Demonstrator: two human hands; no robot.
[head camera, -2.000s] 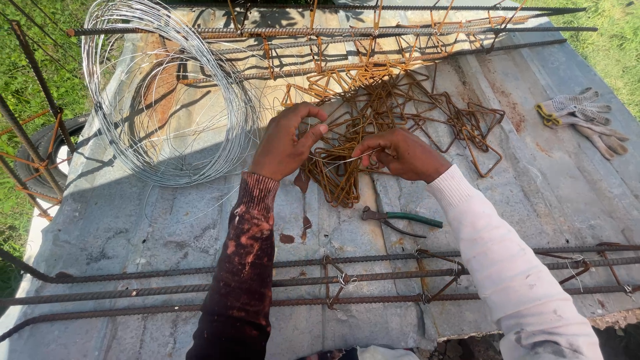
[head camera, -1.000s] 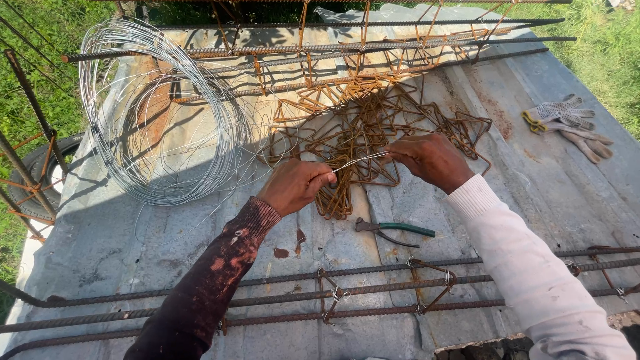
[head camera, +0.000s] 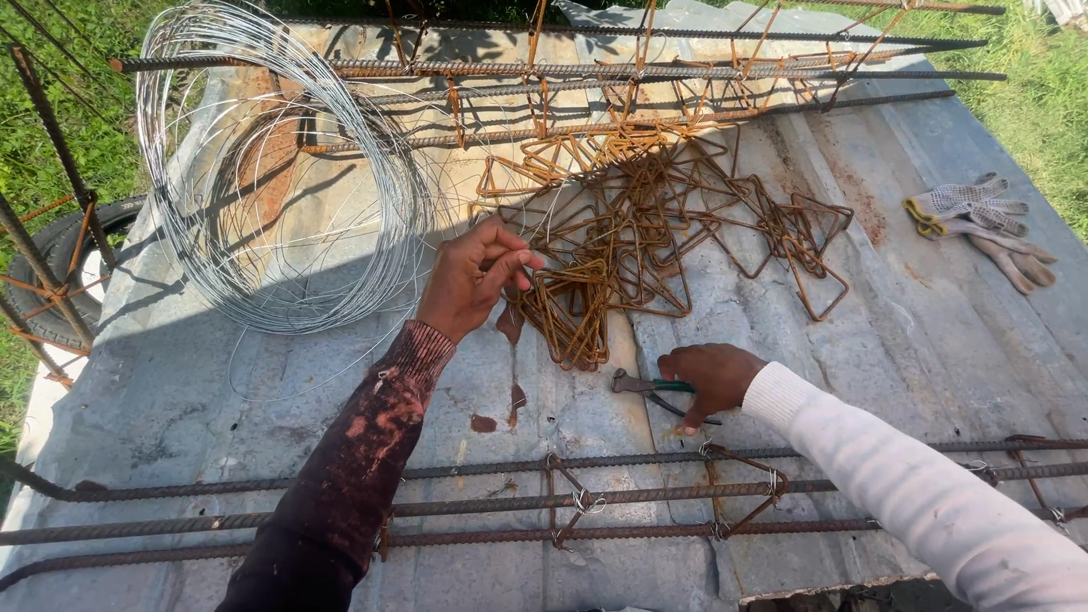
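Observation:
My left hand (head camera: 480, 276) is raised beside the heap of rusty bent stirrups (head camera: 629, 221), its fingertips pinched on a thin wire whose end shows above them. My right hand (head camera: 714, 382) is over the green-handled end-cutting pliers (head camera: 633, 382), fingers spread around the handles; a firm grip cannot be made out. The pliers lie on the corrugated metal sheet, their jaws pointing left. A large coil of galvanized wire (head camera: 297, 319) rests to the left of my left hand. Nearer to me, ribbed steel bars (head camera: 476, 506) run across the sheet with a few stirrups tied on.
A rebar cage (head camera: 578, 72) stretches along the far side of the metal sheet (head camera: 918, 357). Work gloves (head camera: 969, 212) lie at the right. Upright rebar (head camera: 64, 136) and a tire (head camera: 59, 263) stand past the left edge.
Both hands were together over the stirrups, with wire between them. My right hand has come away, down to the pliers; my left hand remains near the stirrup heap.

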